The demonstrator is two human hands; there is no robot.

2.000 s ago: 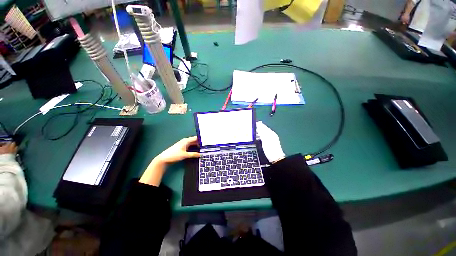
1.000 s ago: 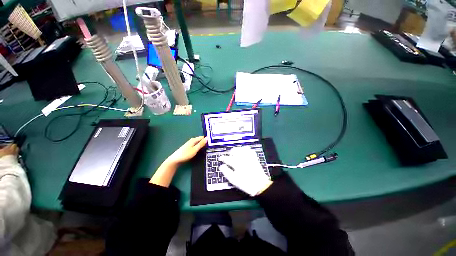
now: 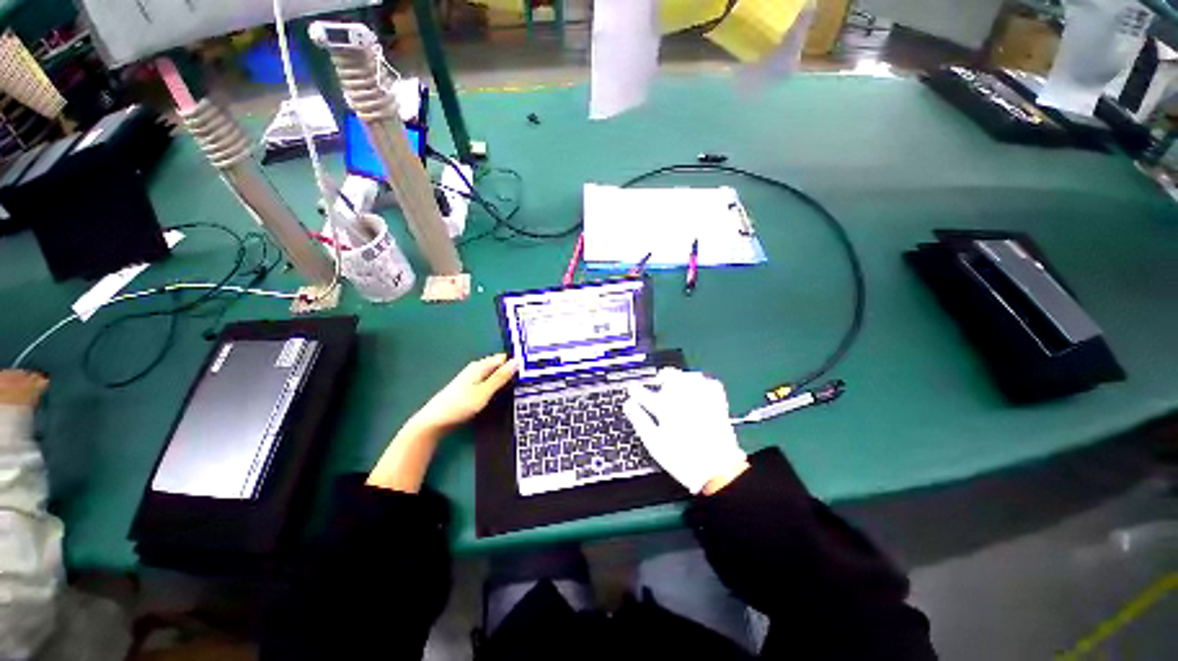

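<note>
An open mini laptop [image 3: 576, 433] with black keys on a silver deck stands on a black foam pad [image 3: 497, 497]. Its touchscreen display [image 3: 578, 327] is lit with a framed window. My bare left hand [image 3: 468, 393] touches the laptop's left side near the hinge. My right hand [image 3: 687, 424], in a white work glove, lies over the right part of the keyboard and hides some keys. A short white lead runs from beside my right hand to a small adapter [image 3: 798, 402], beside a black cable [image 3: 862, 278] with a yellow mark.
Closed silver laptops lie on black pads at the left [image 3: 239, 413] and right [image 3: 1033, 294]. A clipboard [image 3: 665, 226] with pens is behind the laptop. A pen cup [image 3: 375, 262] and two ribbed posts stand back left. A person's hand [image 3: 23, 386] shows at the left edge. Sheets hang overhead.
My right hand moved from beside the screen onto the keyboard, then to its right part. The screen changed from plain white to a framed window. My left hand stays at the laptop's left side.
</note>
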